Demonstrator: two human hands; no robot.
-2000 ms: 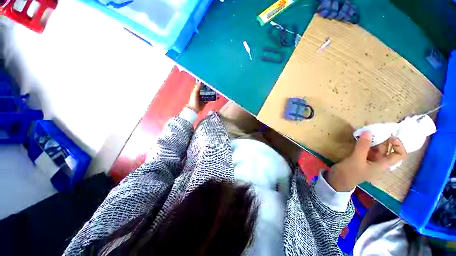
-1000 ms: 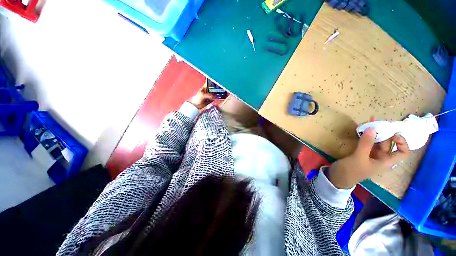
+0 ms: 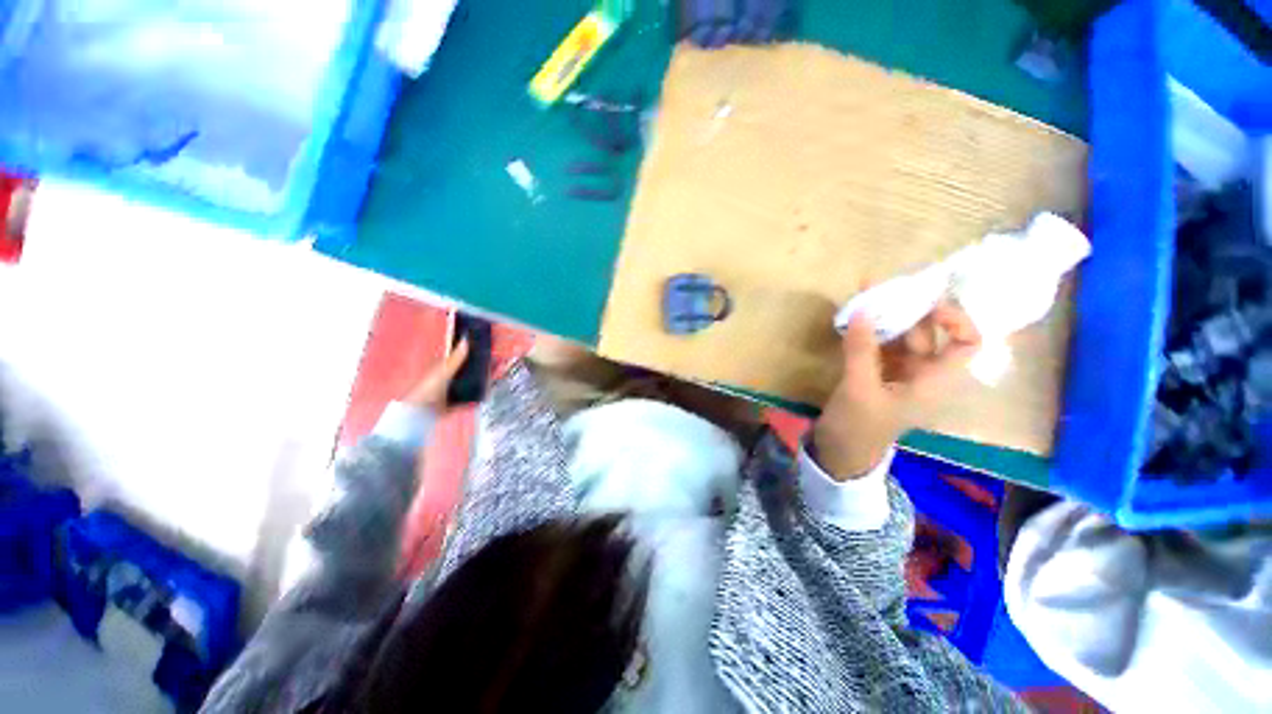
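Observation:
A small dark blue-grey molded part [image 3: 689, 303] with a black loop on its right lies on the cardboard mat [image 3: 823, 154]. My right hand [image 3: 900, 363] rests over the mat's right side, thumb and curled fingers around a white glue bottle [image 3: 893, 303]. Crumpled white tissue [image 3: 1030, 272] lies at the bottle's far end; where one ends and the other begins is blurred. My left hand [image 3: 449, 370], blurred, is below the bench edge and holds a dark, flat, phone-like object [image 3: 472, 359] upright.
A blue bin [image 3: 1116, 279] heaped with dark parts stands right, another blue bin [image 3: 328, 154] upper left. On the green bench [image 3: 474, 237] lie a yellow-green packet [image 3: 572, 59], dark U-shaped piece [image 3: 594, 180] and white sliver [image 3: 522, 177]. Another person's pale sleeve [image 3: 1144, 600] is lower right.
The camera view has swung, moving the bench items left and showing more of the right bin. The dark object in my left hand now stands more upright. My right hand stays at the white bottle.

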